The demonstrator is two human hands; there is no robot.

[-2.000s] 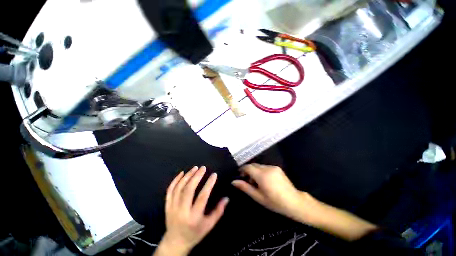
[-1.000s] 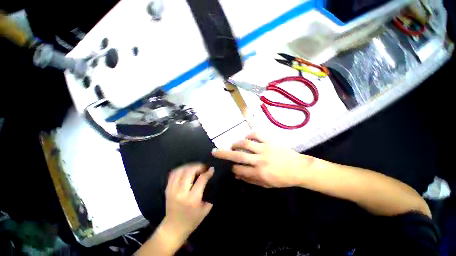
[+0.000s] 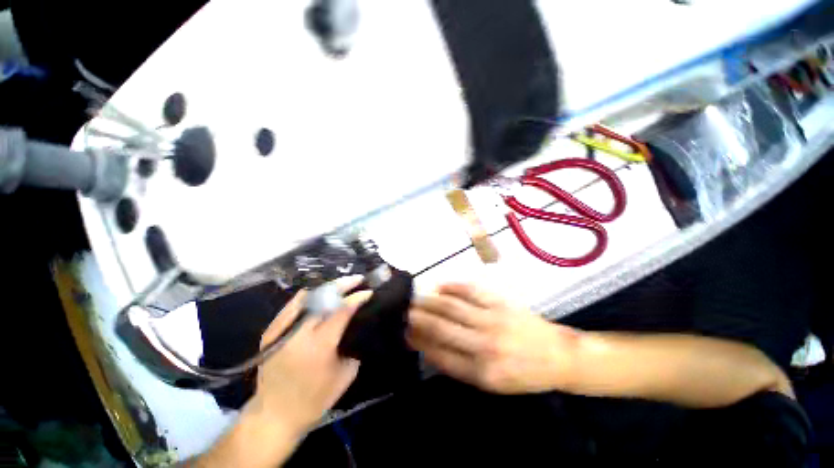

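Observation:
A black fabric piece (image 3: 240,322) lies on the white table under the sewing machine head (image 3: 366,101), with a raised fold between my hands. My left hand (image 3: 315,352) rests on the fabric near the needle area (image 3: 334,259), its fingertips at the fold; the curved finger guard (image 3: 233,373) crosses in front of it. My right hand (image 3: 494,340) has its fingertips together at the fabric's right edge. Its fingertips are partly hidden, so I cannot see exactly how it pinches the cloth. The needle itself cannot be made out.
Red-handled scissors (image 3: 560,260), yellow-orange snips (image 3: 614,144) and a tan strip (image 3: 474,227) lie right of the needle area. A clear plastic bag (image 3: 736,151) is farther right. A black strap (image 3: 507,78) hangs over the machine head. Dark cloth lies beyond the table's front edge.
The view has moved closer over the machine head. Both hands have moved up toward the needle area; the left now lies behind the guard. The cloth, flat before, is now bunched up between them.

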